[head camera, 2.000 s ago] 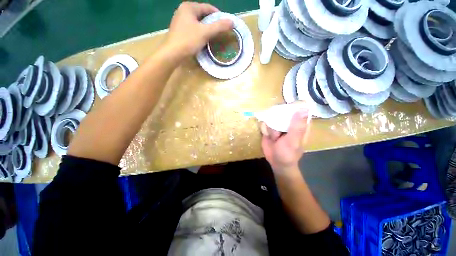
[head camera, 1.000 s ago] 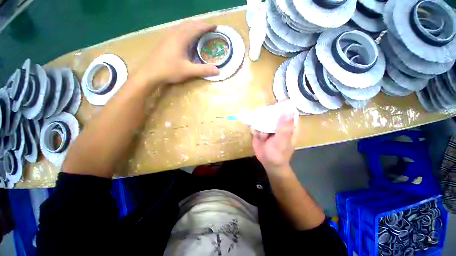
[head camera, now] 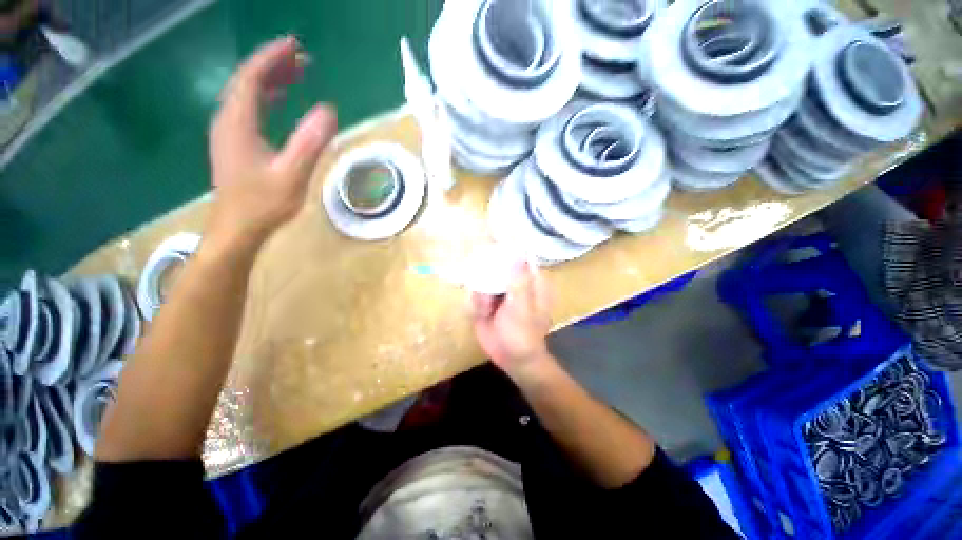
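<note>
My left hand point(head camera: 258, 142) is raised over the bench's far edge and the green surface, fingers apart and empty. A light grey flanged ring point(head camera: 406, 214) with green showing in its hole lies flat just right of it, not touched. My right hand point(head camera: 514, 322) holds a white glue bottle point(head camera: 487, 276) low over the bench, its teal nozzle pointing left. The bottle is washed out by glare. Spare white bottles point(head camera: 430, 132) stand or lean at the far edge, beside the stacks.
Stacks of flanged rings point(head camera: 720, 95) fill the bench's right part. Leaning heaps point(head camera: 65, 327) and single rings point(head camera: 164, 276) lie at left. Below right are a blue crate point(head camera: 754, 448) of small dark rings point(head camera: 870, 432), blue plastic framework point(head camera: 786, 290) and checked cloth point(head camera: 928, 285).
My left hand has let go of the flanged ring and moved up and left, opening. The ring stays flat on the bench. The whole view has turned and shifted; my right hand still holds the bottle.
</note>
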